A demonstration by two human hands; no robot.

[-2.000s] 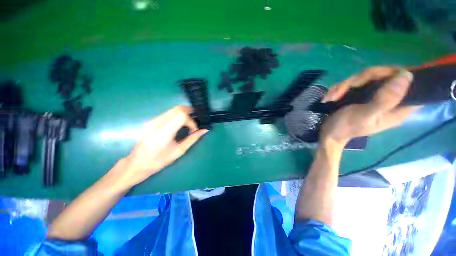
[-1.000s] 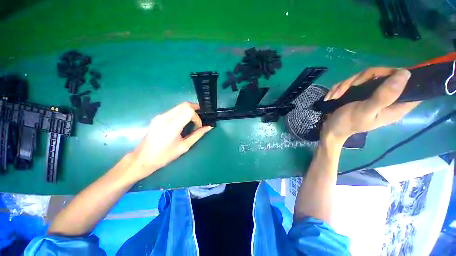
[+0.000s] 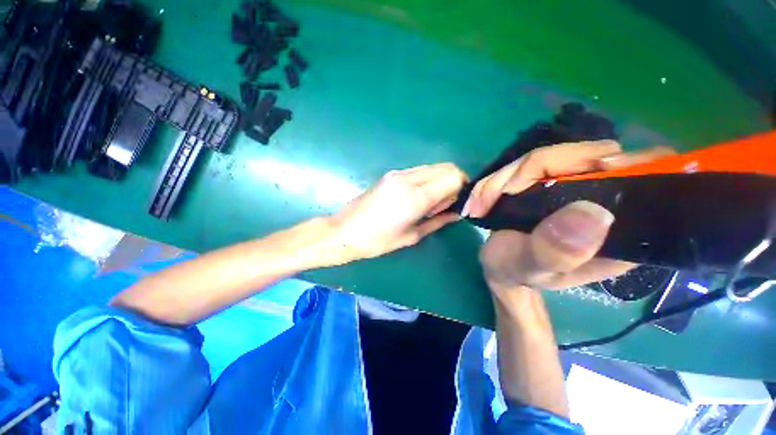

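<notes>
My right hand (image 3: 553,229) grips the electric screwdriver (image 3: 672,217), which has a thick black body, an orange top side and a wire loop at its rear. The screwdriver's front end points left, close to my left hand (image 3: 404,212). My left hand's fingers are pinched on the end of the black bar bracket (image 3: 493,174). Most of the bracket is hidden behind my right hand and the screwdriver, so the bit tip and the contact point cannot be made out.
Small black blocks (image 3: 264,68) lie in a loose heap at the upper left. Stacked black brackets (image 3: 162,98) fill the bench's left end. The screw dish (image 3: 634,282) is partly hidden under the screwdriver. A white carton (image 3: 723,391) stands at the lower right beside a trailing cord (image 3: 613,336).
The view has turned and shifted left, showing more stacked brackets. The screwdriver and my right hand have come up against my left hand's end of the bracket, covering most of it.
</notes>
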